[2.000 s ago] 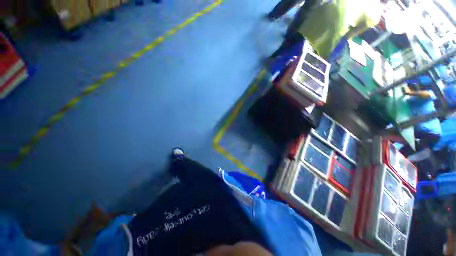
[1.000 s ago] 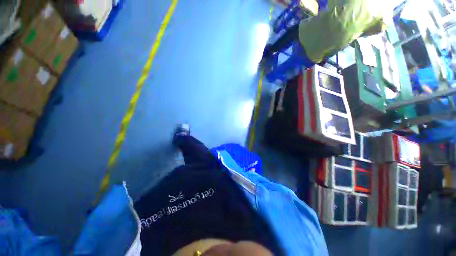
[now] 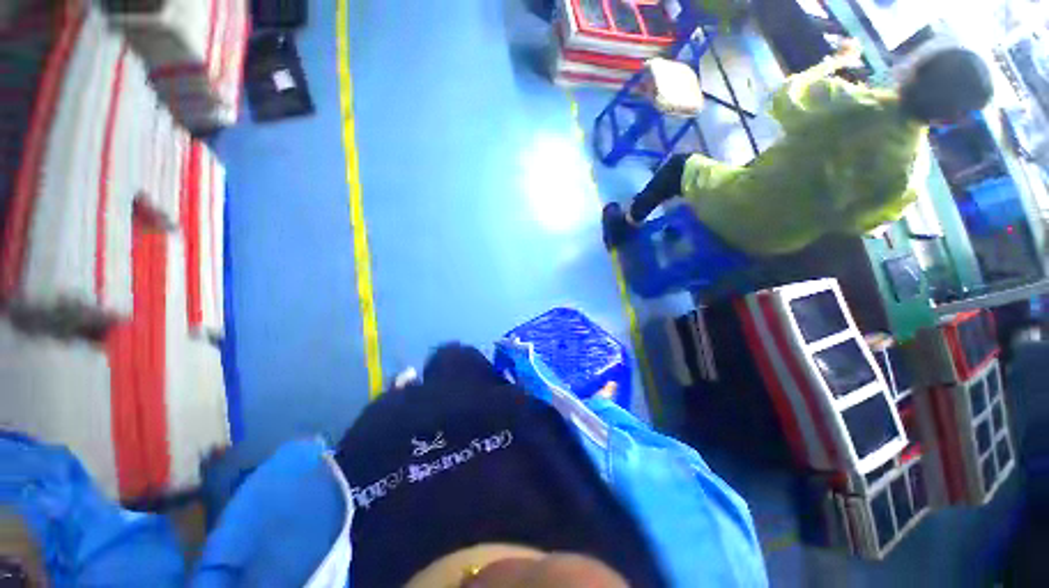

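A bright blue plastic stool (image 3: 564,347) with a perforated seat is beside my right side, partly covered by my open light blue smock. A small part of my right hand (image 3: 606,392) shows at the stool's near edge, gripping it; the rest is hidden by the smock. The stool's legs are mostly hidden. My left hand cannot be made out; blue cloth and a brownish blur lie at the lower left edge.
White and red tray stacks (image 3: 140,333) stand left of a yellow floor line (image 3: 358,218). At right, a person in a yellow-green smock (image 3: 805,184) sits on a blue stool (image 3: 679,255) by a green bench (image 3: 903,270). More tray stacks (image 3: 845,373) stand nearer on the right.
The view has moved forward along the aisle. The seated person is nearer, cartons at left have given way to tray stacks, and the blue stool has stayed beside me, now showing more.
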